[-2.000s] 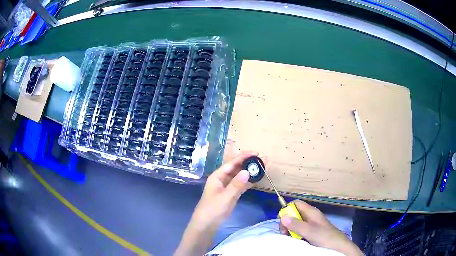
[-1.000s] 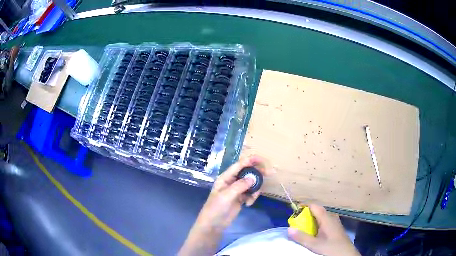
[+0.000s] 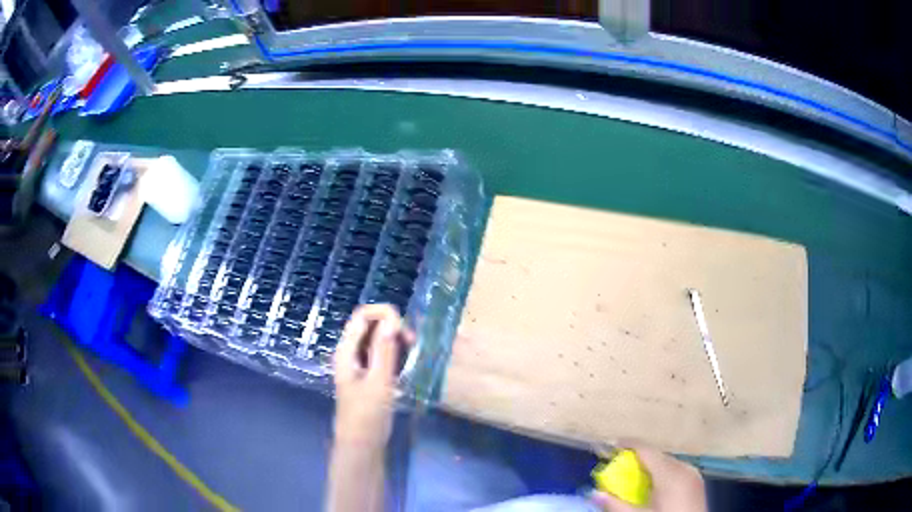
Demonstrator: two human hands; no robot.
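Note:
My left hand (image 3: 372, 345) is over the near right corner of the clear blister tray (image 3: 325, 250), its fingers bent down among the rows of black parts. It is blurred, and I cannot tell if a part is between the fingers. My right hand (image 3: 668, 484) is at the bench's front edge, closed on the yellow-handled tool (image 3: 624, 477). The tool's shaft is hard to make out. The tan board (image 3: 560, 290) lies right of the tray with small dark scraps on it. A thin pale tool (image 3: 708, 346) lies on the board's right part.
A white cylinder (image 3: 171, 189) and a small box of dark items (image 3: 106, 190) on a tan sheet are left of the tray. A blue stool (image 3: 118, 325) stands below. A dark cable and blue-handled item (image 3: 878, 408) are at the right. A metal rail runs behind.
My left hand has moved left from the board's edge to the tray; the round black part it held is no longer visible. My right hand still holds the yellow tool, now slightly lower. The view has shifted.

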